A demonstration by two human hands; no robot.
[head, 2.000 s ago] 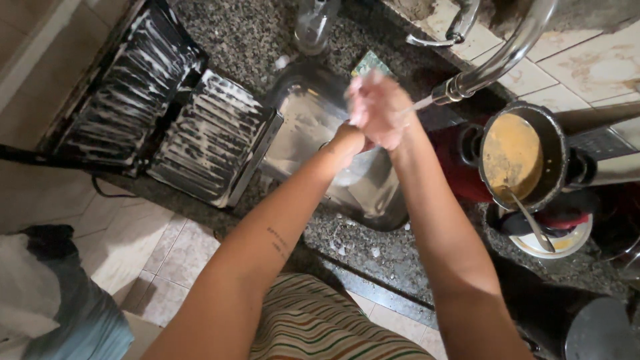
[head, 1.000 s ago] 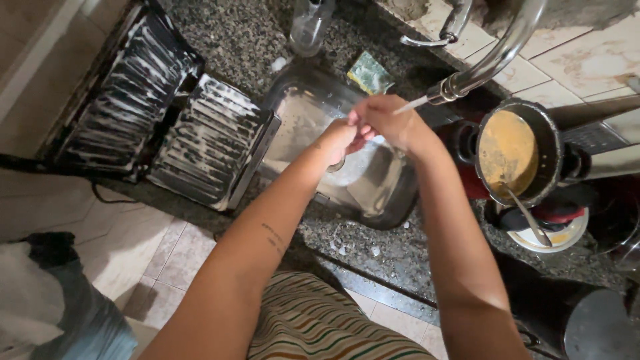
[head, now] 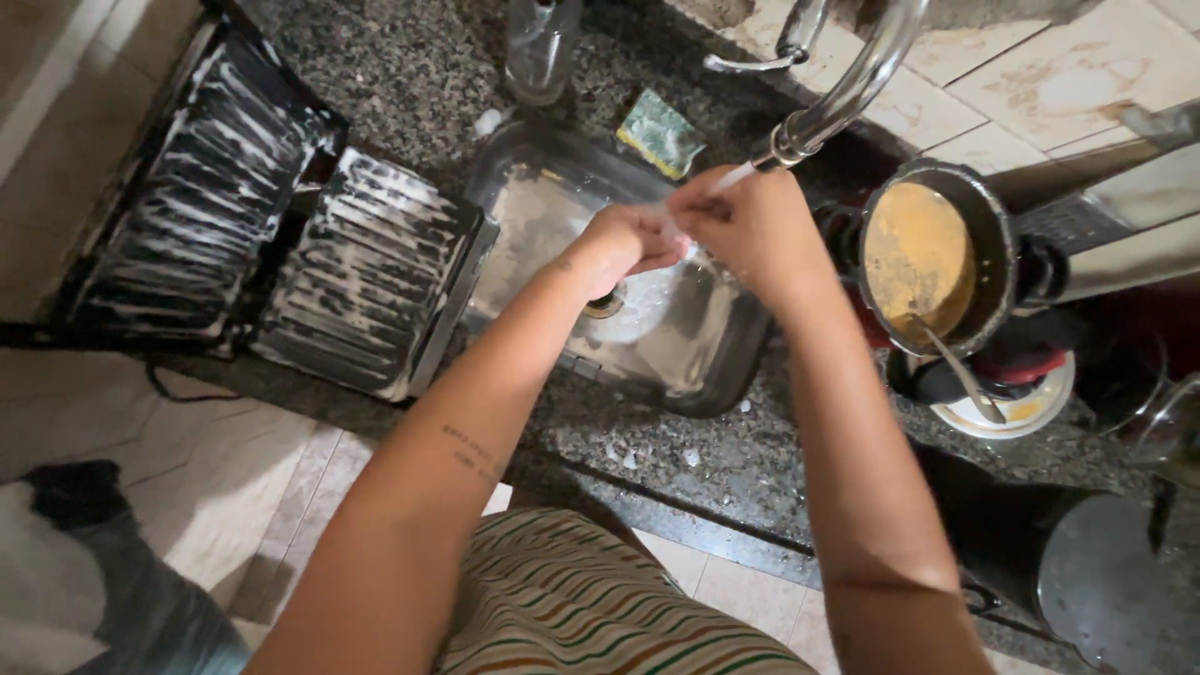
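Observation:
Water runs from the metal faucet (head: pixel 797 136) over both of my hands, above the stainless steel sink (head: pixel 712 328). My left hand (head: pixel 633 246) has its fingers curled and lies close to the fingertips of my right hand (head: pixel 745 220), which is just under the spout. Whether a small thing is between the fingers cannot be told. A green and yellow sponge (head: pixel 661 134) rests on the counter behind the sink. To the left, an opened electric grill has foam on its ridged plates (head: pixel 366 272).
A pot (head: pixel 919 253) of orange-brown liquid with a spoon stands at the right, near a white plate (head: pixel 1017 412). A clear glass bottle (head: pixel 541 52) is behind the sink. Dark cookware (head: pixel 1078 562) is at lower right, and foam bits dot the granite counter edge (head: pixel 656 450).
My hands were pressed together and blurred under the faucet two seconds ago; now they are slightly apart, with the fingertips near each other. The sponge, partly hidden at first, shows more fully.

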